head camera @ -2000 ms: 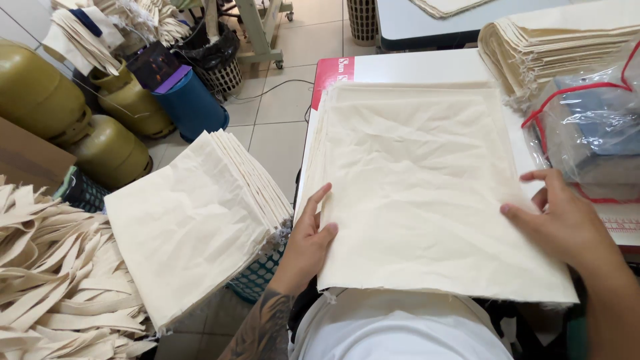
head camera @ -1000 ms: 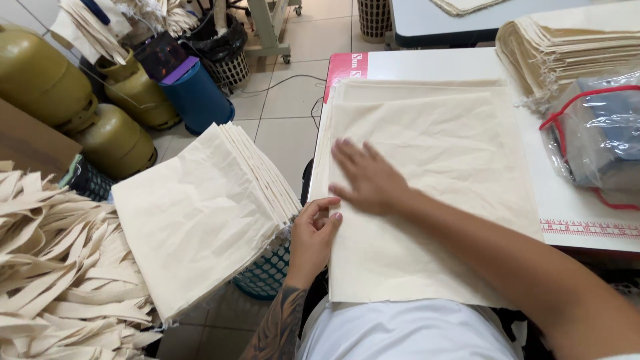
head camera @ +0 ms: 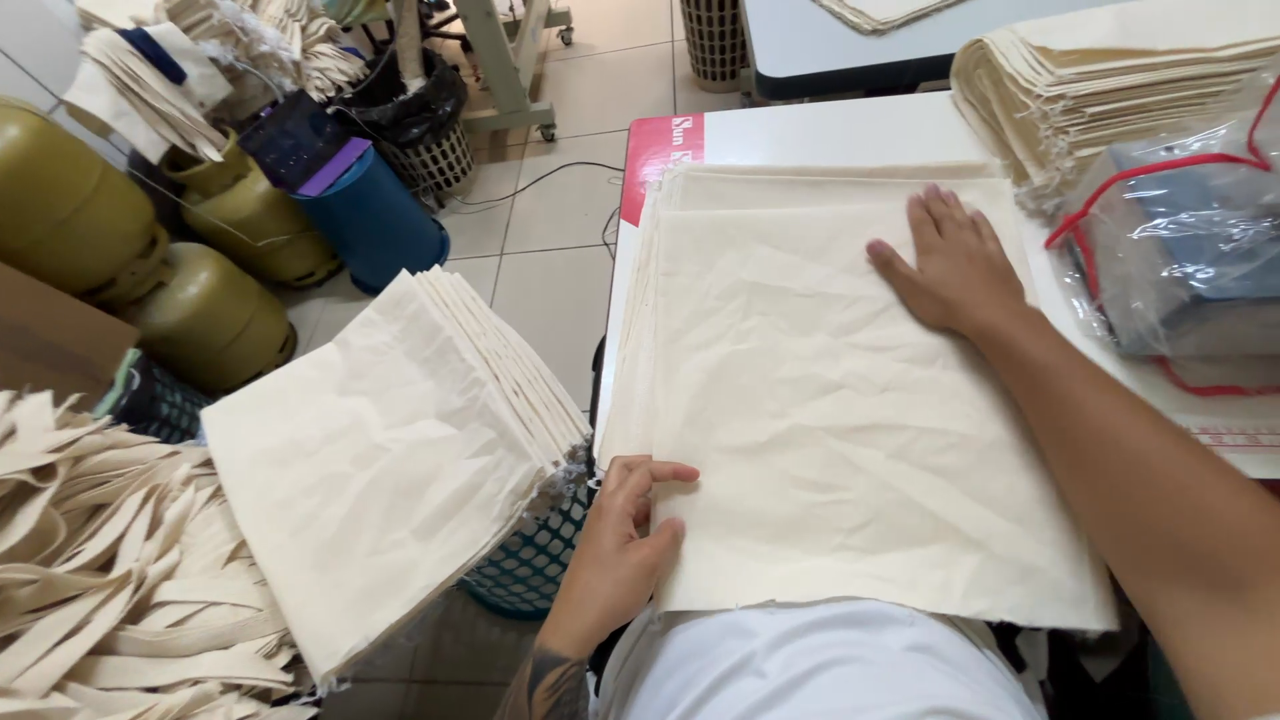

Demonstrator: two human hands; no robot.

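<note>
A stack of cream cloth panels lies on the white table in front of me, its near edge against my white shirt. My right hand rests flat on the upper right of the top panel, fingers slightly spread. At the lower left edge of the stack is my left hand, its index finger and thumb apart on the cloth's border; I see no grip on it. Left of the table, another stack of cream cloth with frayed threads lies over a green plastic basket.
Cloth strips heap at the lower left. Gas cylinders and a blue bin stand behind. On the table's right are folded cloth and a clear plastic bag with red trim. A cable crosses the tiled floor.
My right hand, at the stack's lower right two seconds ago and at its left side one second ago, is now at the upper right. My left hand stays by the left edge.
</note>
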